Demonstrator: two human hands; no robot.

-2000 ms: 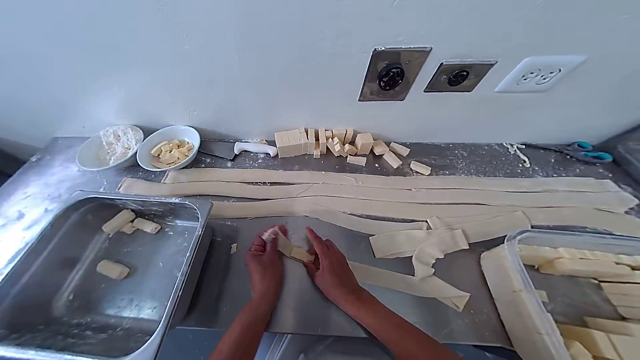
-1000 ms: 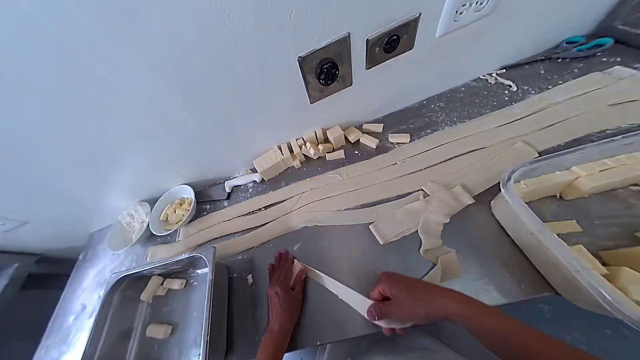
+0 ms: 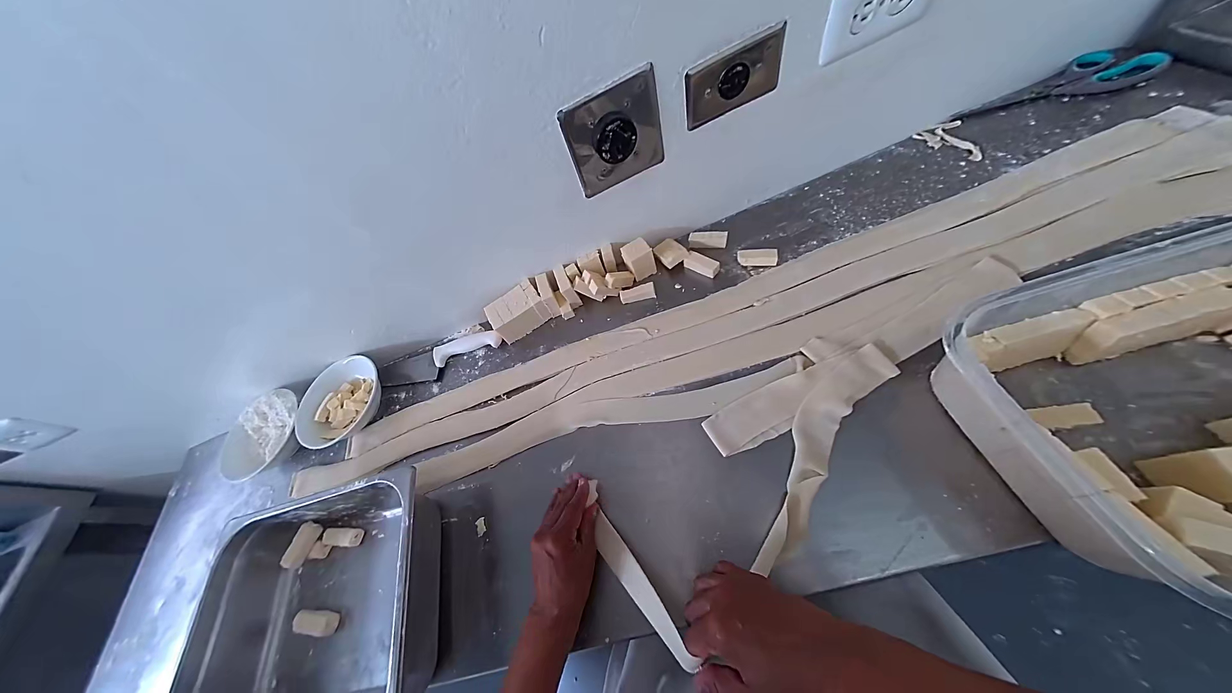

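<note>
A thin dough strip (image 3: 635,579) runs across the steel counter between my hands. My left hand (image 3: 566,539) lies at its upper end, its fingers together beside a small bit of dough; whether they grip it is hidden. My right hand (image 3: 739,624) is closed on the strip's lower part near the counter's front edge. From behind the right hand a dough strip (image 3: 805,472) leads up to a folded dough piece (image 3: 770,409). Long flat dough strips (image 3: 616,375) lie side by side behind. Cut cheese-like sticks (image 3: 520,310) are heaped by the wall.
A steel pan (image 3: 416,577) holds several wrapped dough pieces (image 3: 316,623). Nearby are a bowl of white powder (image 3: 268,423), a bowl of small pieces (image 3: 344,402) and a white-handled knife (image 3: 466,346). A clear tub (image 3: 1020,462) of pale blocks stands right; scissors (image 3: 1107,75) lie far right.
Two seconds ago both hands held a small piece close together. They have since moved apart, with the dough strip stretched between them. The view has turned and tilted.
</note>
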